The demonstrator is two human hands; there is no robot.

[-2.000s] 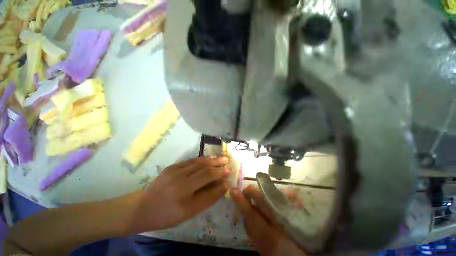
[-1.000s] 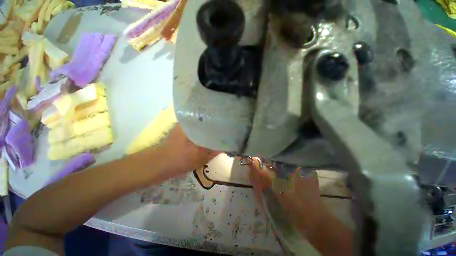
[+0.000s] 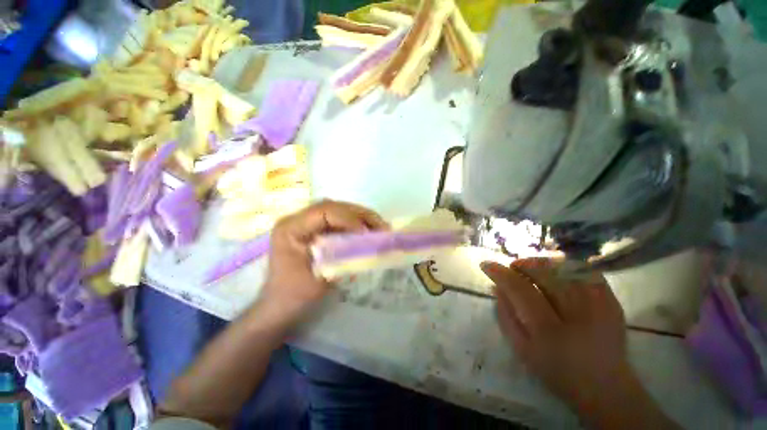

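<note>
My left hand holds a layered strip with a purple top and pale yellow edges, left of the needle area. The strip's right end points to the lit needle area; it is slightly blurred. My right hand lies just below the needle area, fingertips by the lamp glow; whether it grips anything there is not clear. The grey sewing machine head stands above and behind it.
Stacked yellow strips and a purple piece lie left of my left hand. Layered strips lie at the back. Yellow strips and purple pieces are heaped at far left. A purple bundle is at right.
The view has shifted left. My left hand has moved away from the needle and now shows the purple and yellow strip. My right hand is below the needle, clear of the grey curved arm.
</note>
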